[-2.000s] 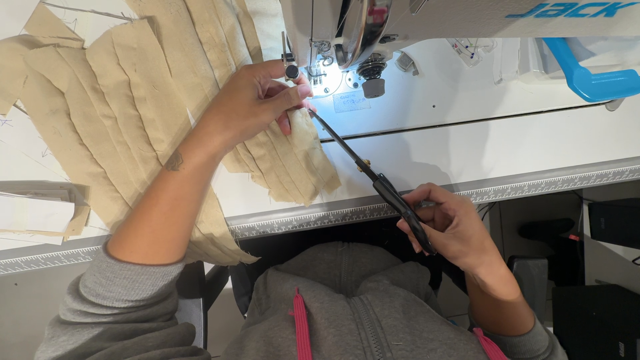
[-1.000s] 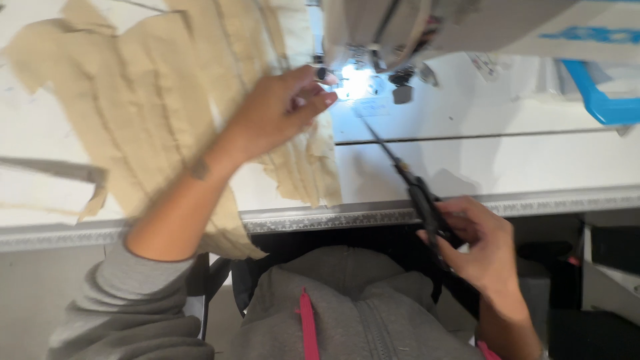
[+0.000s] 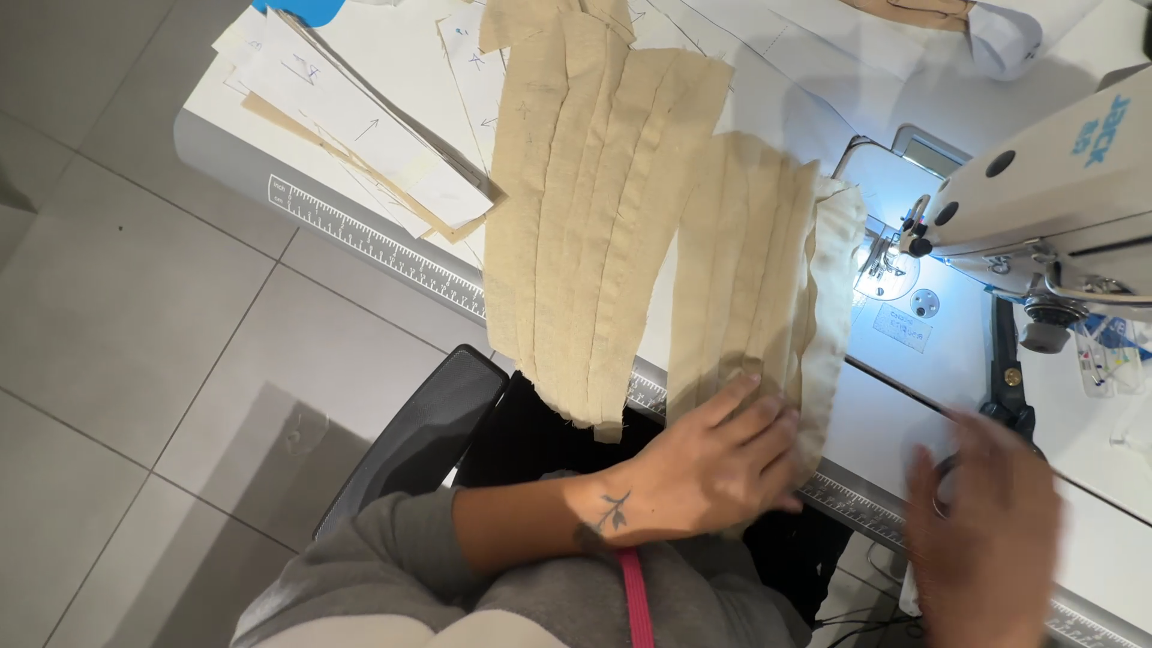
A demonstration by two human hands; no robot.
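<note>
My left hand (image 3: 711,459) lies with spread fingers on the lower part of a seamed beige fabric panel (image 3: 733,261), close to the table's front edge. A paler strip (image 3: 832,270) runs along that panel's right side, beside the lit needle area of the sewing machine (image 3: 1035,189). A second seamed beige panel (image 3: 585,234) lies to the left, its lower end over the edge. Black-handled scissors (image 3: 1010,387) rest on the table right of the needle. Blurred, my right hand (image 3: 985,531) is just below them, partly over their handle; whether it touches them cannot be told.
Paper pattern pieces (image 3: 360,126) with markings lie at the upper left. A printed ruler (image 3: 378,247) follows the table's front edge. A black chair (image 3: 423,423) stands below it. A clear container (image 3: 1107,360) with small items is at the right. Cables hang under the table.
The scissors, held in my right hand before, now lie on the table. My left hand has moved from near the needle down onto the fabric. The view has swung left and turned.
</note>
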